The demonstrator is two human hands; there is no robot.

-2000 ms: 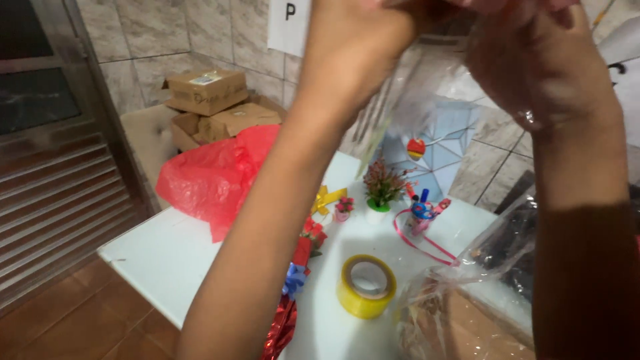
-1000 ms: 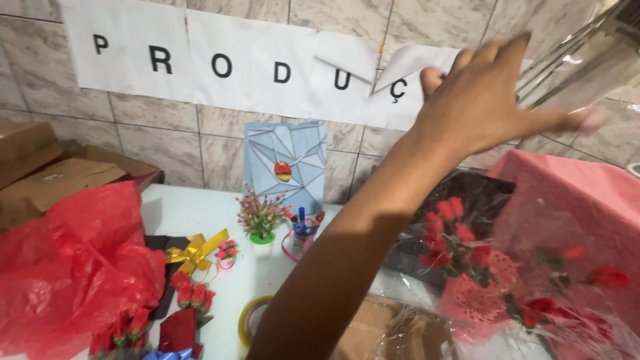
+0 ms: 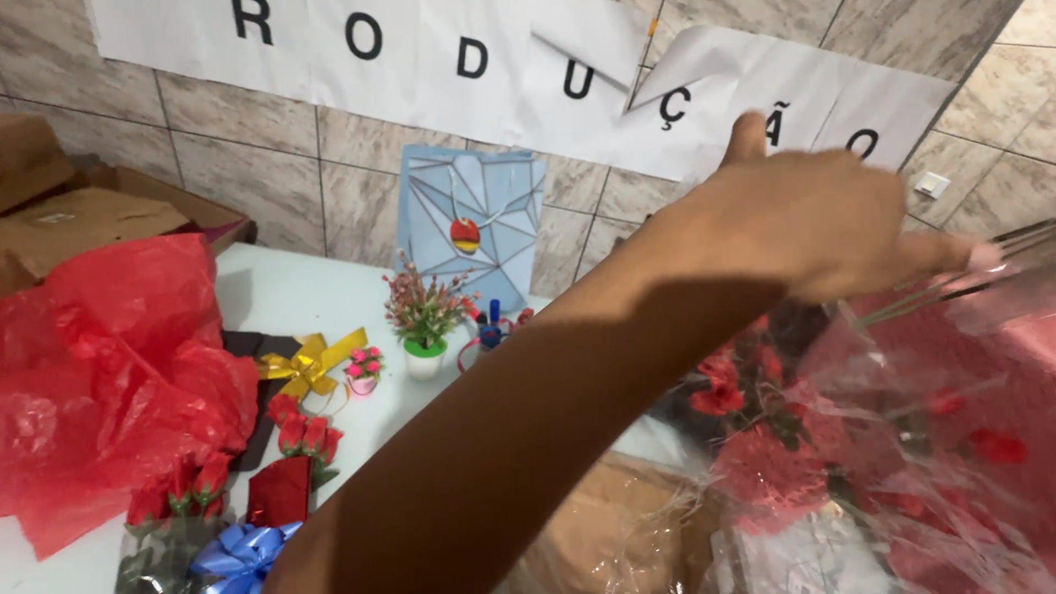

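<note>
My left hand [image 3: 817, 223], blurred, reaches across to the upper right with its back to me. One finger sticks up, and a fingertip at the right meets or overlaps clear plastic film; its grip cannot be told. Thin stems [image 3: 924, 293] in clear film run past that fingertip to the right edge. Below the hand, artificial red roses [image 3: 718, 388] lie in clear wrapping over red-pink material [image 3: 874, 355]. My right hand is out of view. At lower left are more red roses [image 3: 309, 437], a blue ribbon bow [image 3: 243, 553] and a gold bow [image 3: 309, 363].
Red plastic sheeting [image 3: 124, 371] covers the white table's [image 3: 330, 289] left side. Cardboard boxes [image 3: 91, 214] stand behind it. A small potted plant [image 3: 425, 330], a tiny pink flower pot [image 3: 363, 371] and a blue gift bag [image 3: 470, 214] stand mid-table. Brown cardboard [image 3: 619, 520] lies beneath my forearm.
Two seconds ago both my hands were raised together at the top with clear plastic; now only the left shows, stretched rightward. The view has swung right.
</note>
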